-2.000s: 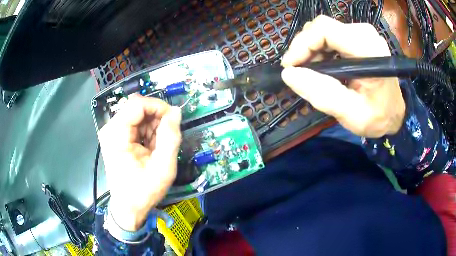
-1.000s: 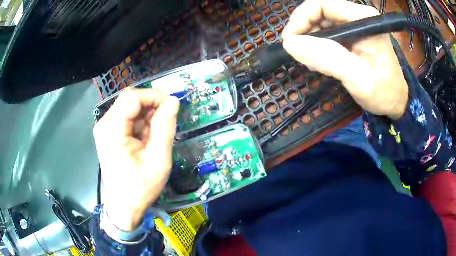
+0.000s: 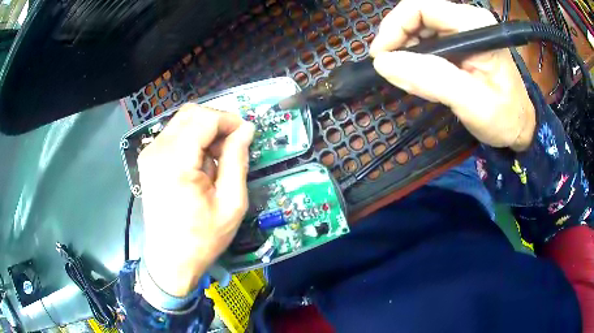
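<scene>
Two housing halves with pale rims lie side by side on the perforated mat (image 3: 355, 140). The upper housing half (image 3: 215, 97) holds a green circuit board (image 3: 296, 133). The lower housing half (image 3: 280, 257) holds another circuit board (image 3: 325, 179) with a blue capacitor (image 3: 272, 218). My right hand (image 3: 462, 78) holds the black soldering iron (image 3: 352, 79) like a pen, its blurred tip at the upper board. My left hand (image 3: 195, 188) is over the left part of the upper housing, thumb and forefinger pinched together near the tip. What they pinch is hidden.
A large black hood (image 3: 84, 58) covers the upper left. A tied black cord (image 3: 84, 286) lies on the grey-green bench (image 3: 58, 188). A yellow crate (image 3: 238, 299) sits below the bench edge. Black cables (image 3: 550, 65) are at the upper right.
My left hand has moved right over the upper board, covering its blue capacitor. The iron's tip has come back over that board after being nearer its edge one second ago.
</scene>
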